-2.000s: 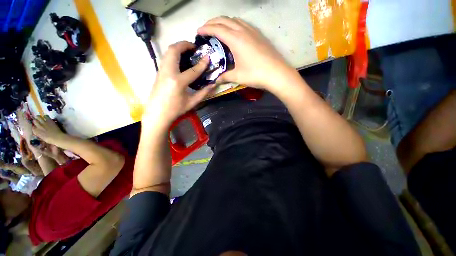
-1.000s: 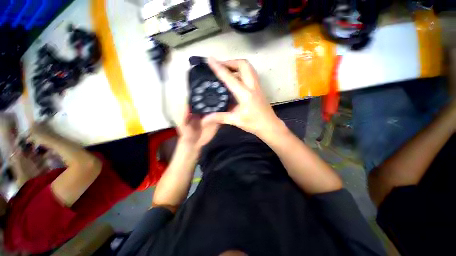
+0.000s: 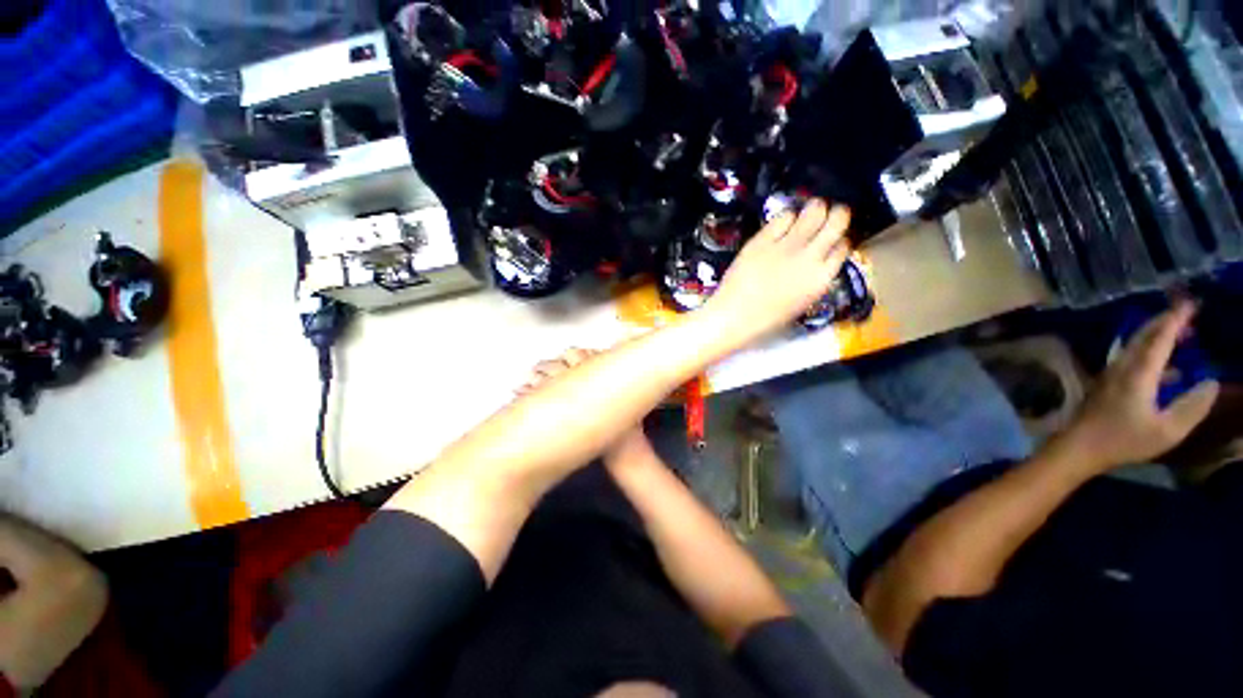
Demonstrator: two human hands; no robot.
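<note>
My left arm crosses over my right arm. My left hand [image 3: 780,266] is stretched to the right over the crowd of part-built black units with silver and red insides [image 3: 525,256]. Its fingers are at a unit near the bench's front edge [image 3: 853,292]; whether they grip anything is unclear. My right hand [image 3: 556,368] is low at the bench edge, mostly hidden behind my left forearm. Only some fingers show, and what it holds cannot be seen.
A grey metal box [image 3: 389,259] stands behind, its black cord [image 3: 325,396] running to the edge. Black units [image 3: 130,293] lie at left. A second box [image 3: 941,102] and ribbed trays [image 3: 1131,164] are at right. A neighbour's hand [image 3: 1145,389] is far right.
My left hand has left the black housing that both hands were at and reached far right. My right hand is now behind my left forearm. The view has swung right, showing more units.
</note>
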